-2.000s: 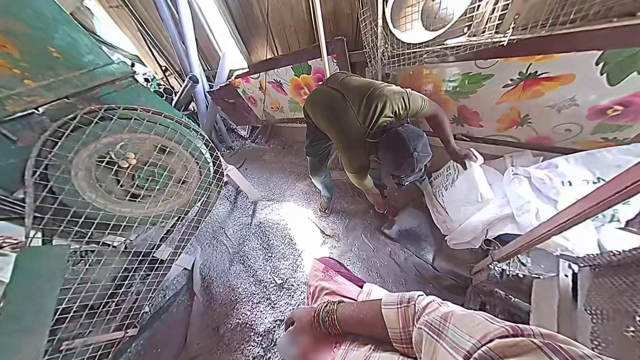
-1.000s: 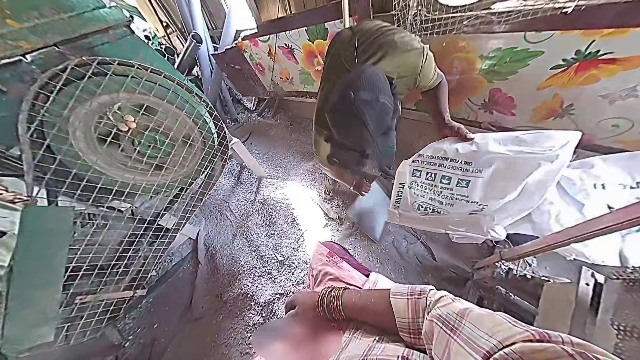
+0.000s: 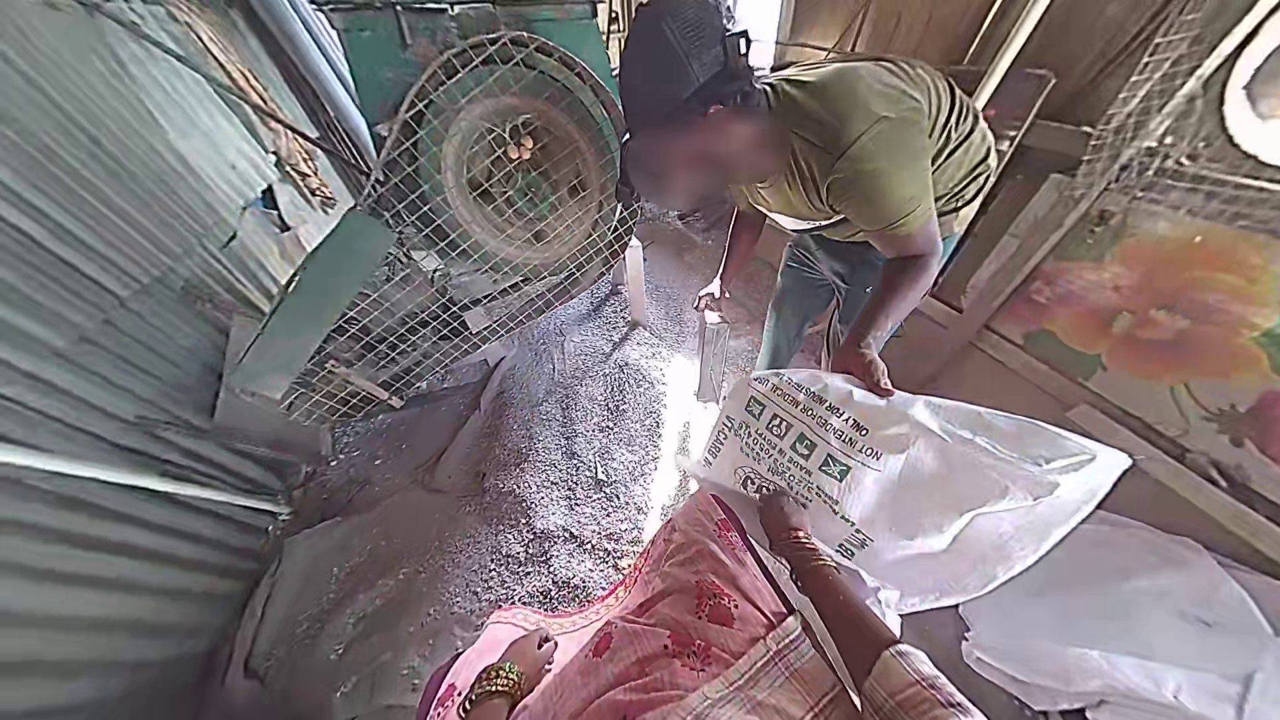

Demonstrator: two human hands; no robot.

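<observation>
The fingers of my right hand [image 3: 783, 517] are closed on the near edge of a white woven sack [image 3: 950, 480] that bears green and black print. A co-worker's hand grips the sack's upper edge. My left hand [image 3: 530, 655], with bangles at the wrist, lies against pink patterned cloth [image 3: 640, 630] at the bottom; its fingers look partly curled, and whether they hold cloth cannot be told. The co-worker's other hand is at a flat-sided scoop or pan [image 3: 712, 355], beside the sack's left edge. Small grey pieces [image 3: 560, 470] lie heaped on the floor left of the sack.
A wire mesh guard [image 3: 450, 290] covers a large wheel at the upper left, beside corrugated metal sheeting [image 3: 110, 350]. The co-worker [image 3: 850, 150] bends over the far side of the sack. More white sacks [image 3: 1130, 610] lie at the lower right, below a floral panel [image 3: 1160, 310].
My right hand has moved from near the pink cloth to the sack's edge. The co-worker has brought the sack towards me and straightened somewhat. My left hand has come into view, which has turned left.
</observation>
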